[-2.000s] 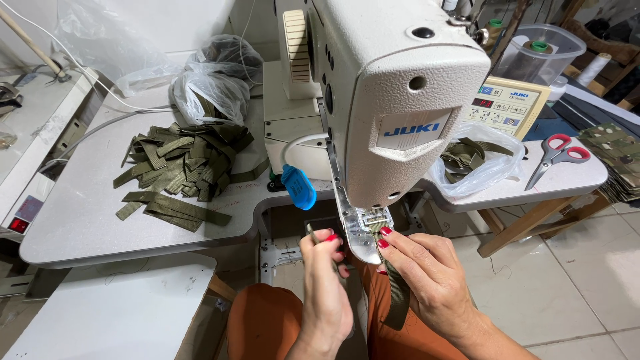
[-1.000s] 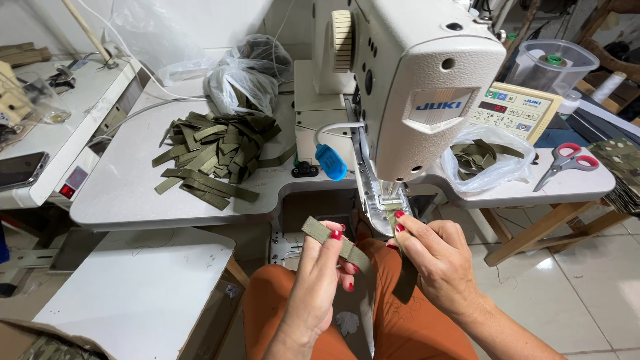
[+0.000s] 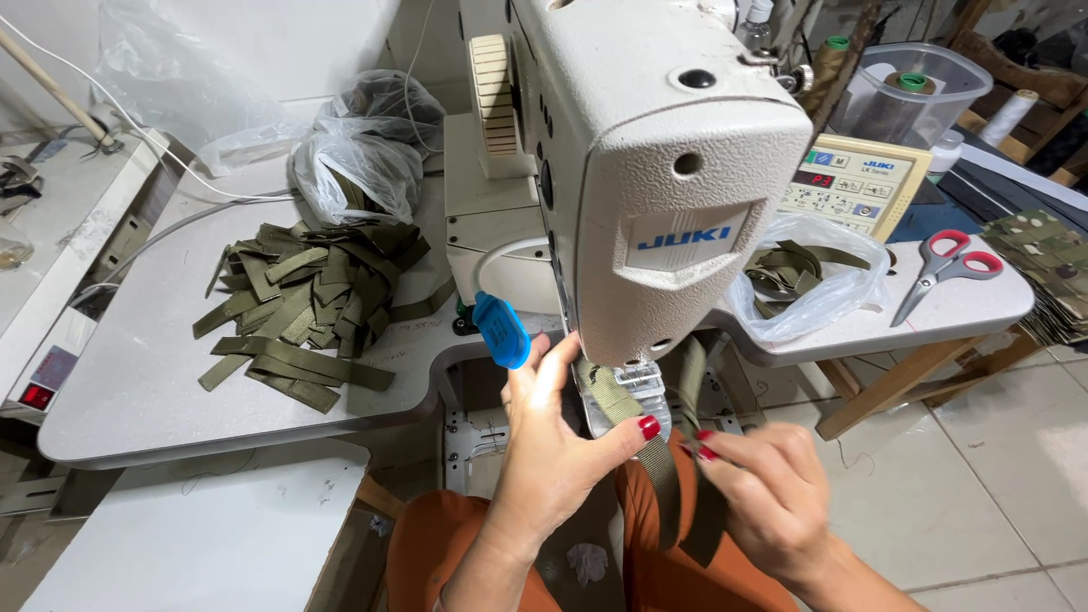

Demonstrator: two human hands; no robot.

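Observation:
A Juki sewing machine (image 3: pixel 680 187) fills the middle of the view. My left hand (image 3: pixel 552 433) reaches up beside its needle area, thumb resting on an olive webbing strap (image 3: pixel 620 404) that lies over the metal work plate (image 3: pixel 599 416) and hangs down in front. The left fingertips are partly hidden behind the machine head. Just right of the plate, my right hand (image 3: pixel 765 489) pinches a second length of olive webbing (image 3: pixel 695 382), slightly blurred. A blue tag-like piece (image 3: pixel 501 330) hangs by the left fingers. The presser clamp (image 3: pixel 646 380) shows right of the strap.
Cut webbing pieces (image 3: pixel 314 297) are heaped on the left tabletop beside a plastic bag (image 3: pixel 361 170). On the right are a bag of webbing (image 3: pixel 807 280), red-handled scissors (image 3: pixel 943 263), a control panel (image 3: pixel 858 187) and a clear tub (image 3: pixel 922 93) with thread. A white board (image 3: pixel 195 527) stands lower left.
My left hand, which held a strap end over my lap a second ago, has moved up to the machine's work plate. My right hand has moved from the clamp to the webbing at its right.

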